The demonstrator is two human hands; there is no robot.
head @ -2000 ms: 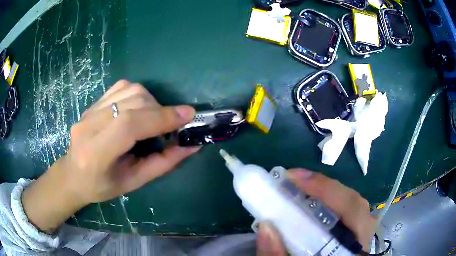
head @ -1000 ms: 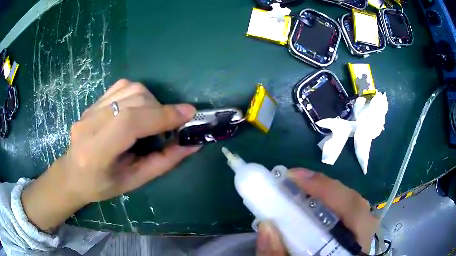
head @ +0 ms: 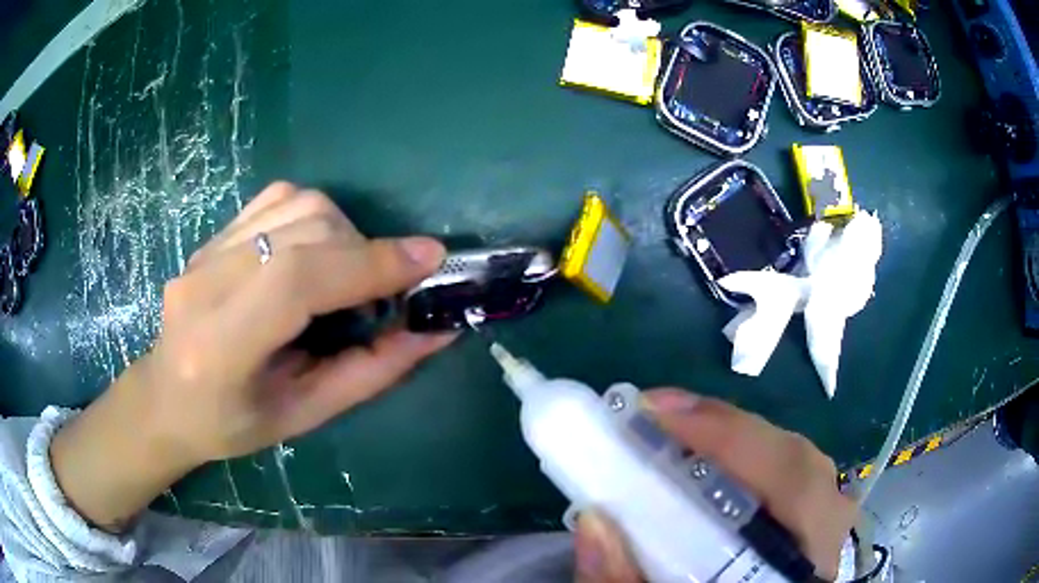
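My left hand (head: 268, 325) holds a smartwatch housing (head: 484, 290) tilted on its side above the mat, between thumb and fingers. A yellow-edged battery (head: 597, 248) sticks out at the housing's right end. My right hand (head: 729, 484) grips a white glue dispenser (head: 604, 456) with a metal lever and a black rear part. Its thin pale tip points up and left, close below the housing's open dark side. I cannot tell if the tip touches it or if glue is coming out. The right hand is partly cut off by the lower edge.
Several watch housings (head: 716, 89) with batteries lie at the upper right. A crumpled white wipe (head: 841, 285) lies against the nearest housing (head: 741, 231). A clear tube (head: 934, 342) curves down beside a blue-fronted box (head: 1003, 125). More units lie at the far left edge of the green mat (head: 422, 125).
My right hand has moved the dispenser slightly left, and its tip is closer to the housing. My left hand and the housing have stayed nearly still.
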